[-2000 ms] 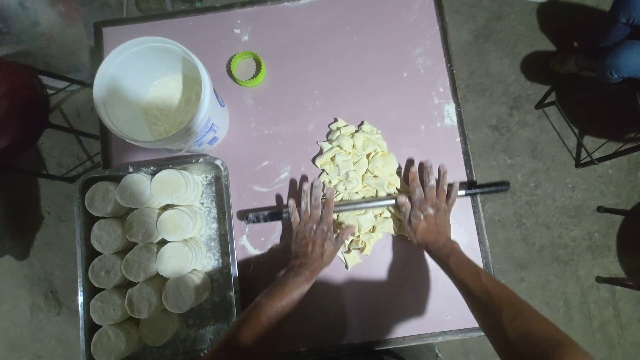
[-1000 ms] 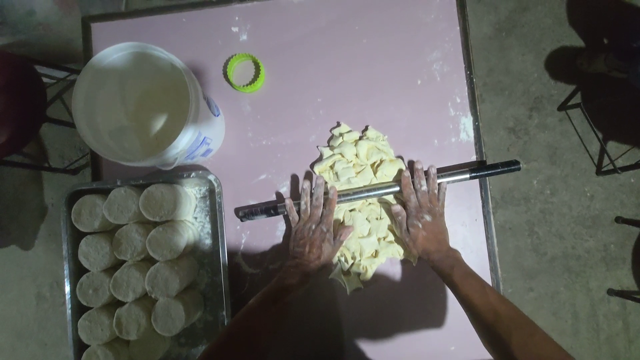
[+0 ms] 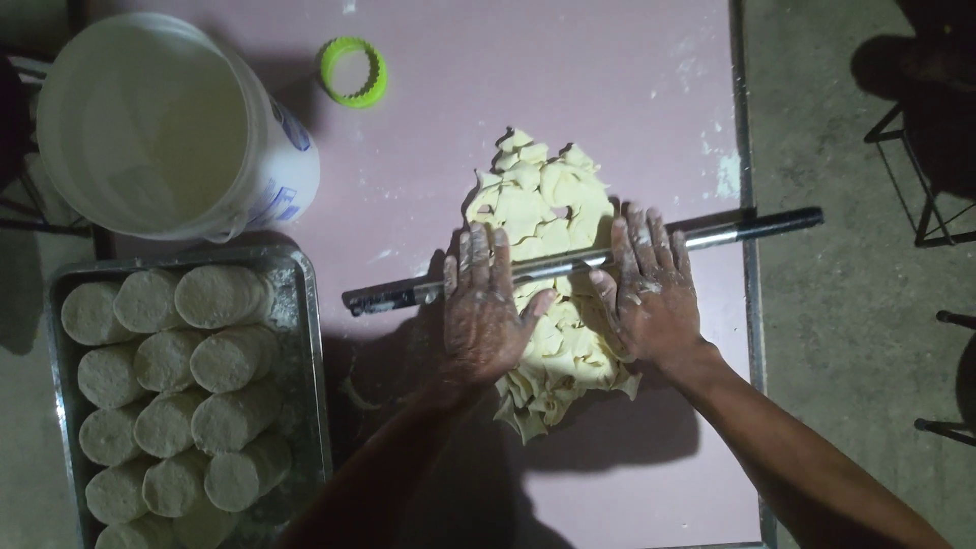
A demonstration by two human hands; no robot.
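A metal rolling pin with black ends (image 3: 564, 263) lies slightly slanted across a heap of pale dough scraps (image 3: 568, 343). My left hand (image 3: 488, 305) presses flat on the pin left of its middle, fingers stretched over the bar and thumb pointing inward over the dough. To the right, my right hand (image 3: 652, 290) rests flat on the pin in the same way, its palm partly over the dough's edge. Both hands are dusted with flour, and neither is wrapped around the bar. Some dough under the pin and hands is hidden.
A white plastic bucket (image 3: 286, 175) stands at the table's back left, with a green scalloped ring cutter (image 3: 353, 72) beside it. Below the bucket, a metal tray (image 3: 316, 366) holds several stacks of dough rounds. The pink table (image 3: 610, 496) has a dark right edge. Stools stand beyond it.
The dough scraps look flatter and more joined under the pin. Both hands remain on the pin.
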